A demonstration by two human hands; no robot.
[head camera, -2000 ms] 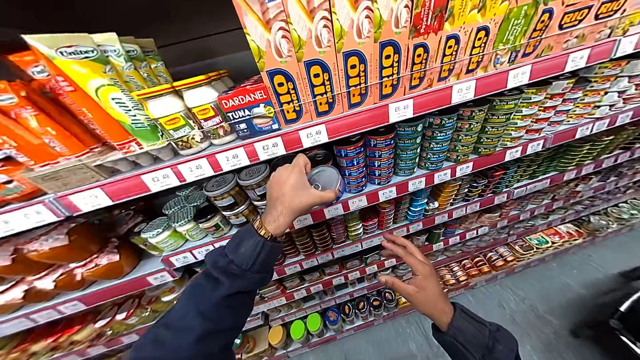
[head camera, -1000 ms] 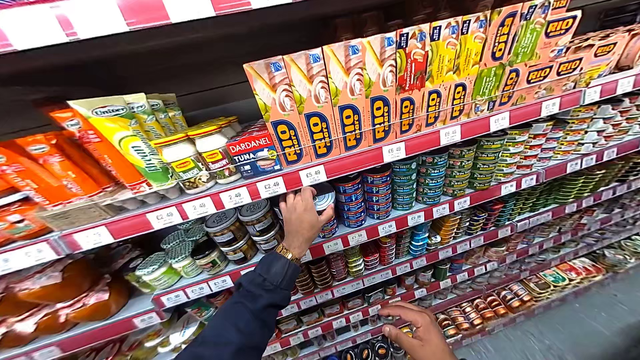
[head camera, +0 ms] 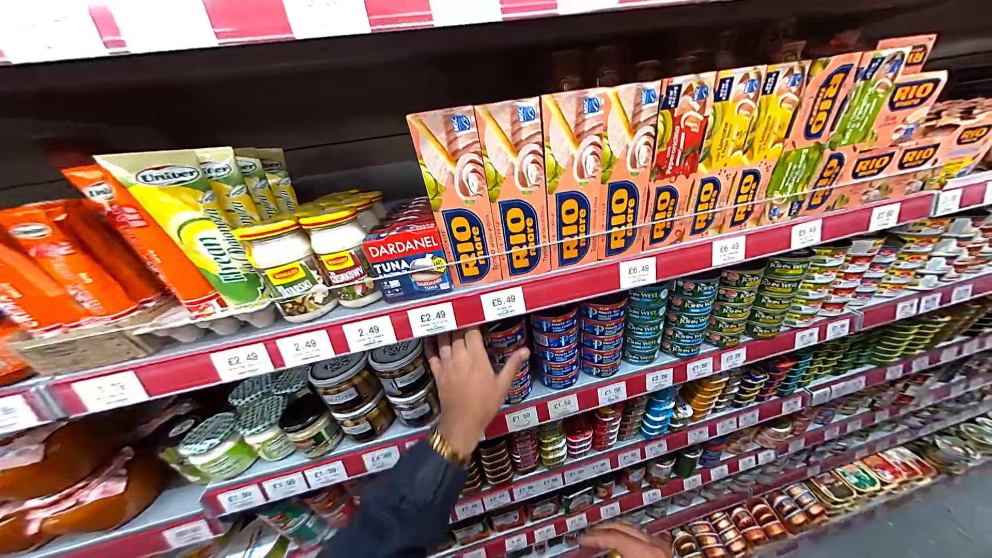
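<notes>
My left hand [head camera: 473, 384], with a gold bracelet at the wrist and a dark sleeve, reaches into the second shelf under the red price rail. Its fingers go in between stacked glass jars [head camera: 403, 376] on its left and a stack of blue and red tuna tins [head camera: 508, 356] on its right. Whether the fingers hold something is hidden by the hand and the rail. Only part of my right hand [head camera: 624, 540] shows at the bottom edge, in front of the lower shelves; its fingertips are blurred and nothing is seen in it.
Above stand tuna cartons [head camera: 573, 186], a Dardanel tuna pack [head camera: 409, 260], white-filled jars [head camera: 291, 267] and sauce pouches [head camera: 178, 225]. Green-lidded jars [head camera: 217, 446] are at the left. More tins [head camera: 647, 325] line the shelf to the right. Grey floor [head camera: 914, 515] shows at the lower right.
Earlier my left hand held a round tin at the shelf front; now the hand is deeper in and the tin is not visible. My right hand has dropped toward the bottom edge.
</notes>
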